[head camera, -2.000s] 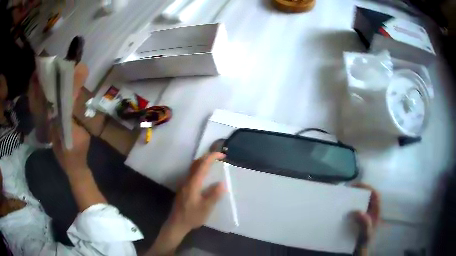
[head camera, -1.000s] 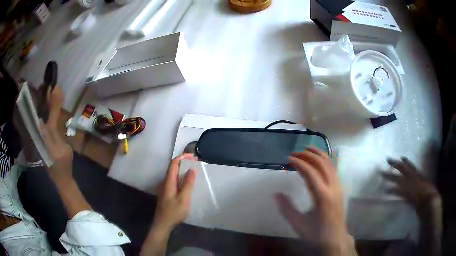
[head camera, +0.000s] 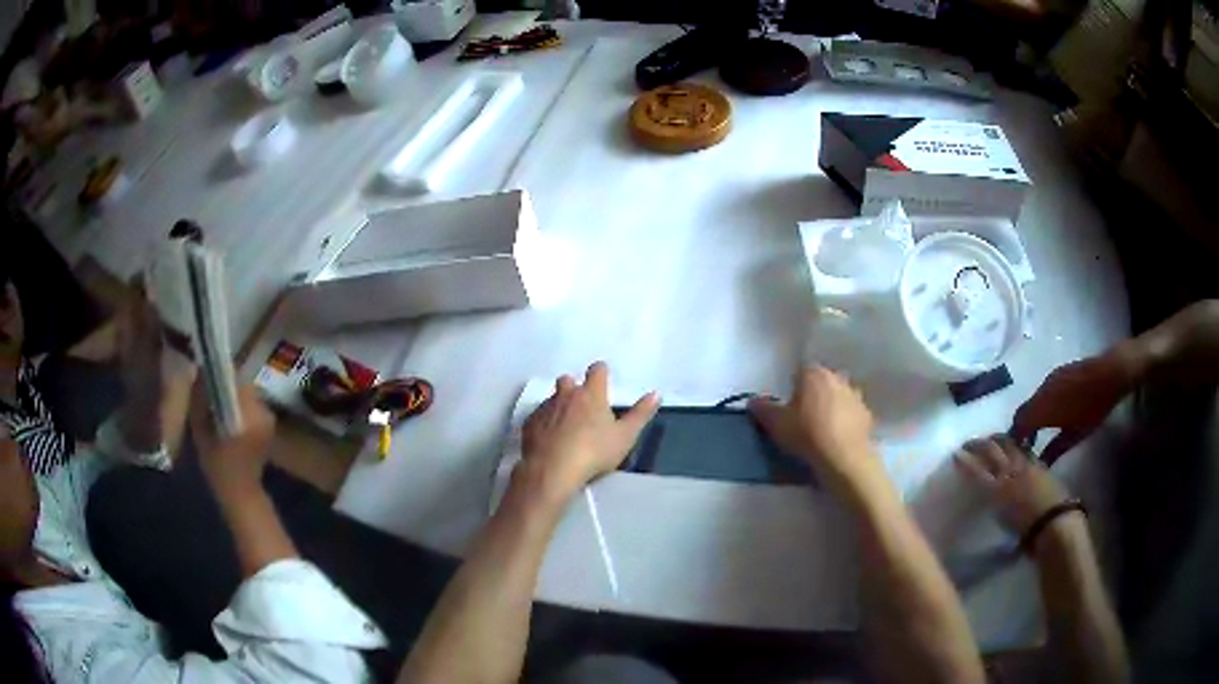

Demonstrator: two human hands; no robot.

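Observation:
The rearview mirror unit (head camera: 715,445), a dark glossy bar, lies on a white card piece (head camera: 709,541) in front of me. A short black cable shows at its top edge. My left hand (head camera: 578,430) grips its left end and my right hand (head camera: 818,421) grips its right end, thumbs towards the middle. Both hands hide the ends of the bar. Whether the bar is lifted off the card cannot be told.
An open white box (head camera: 428,287) and a wiring harness (head camera: 368,397) lie left. A round white plastic housing (head camera: 963,305), clear plastic bag and printed retail box (head camera: 942,167) are right. A neighbour holds a manual (head camera: 201,321) left. Another person's hands (head camera: 1036,461) are close at right.
My left hand has moved onto the mirror's left end, and my right hand has come down onto its right end. The other person's hands have come together at right. The view has tilted up.

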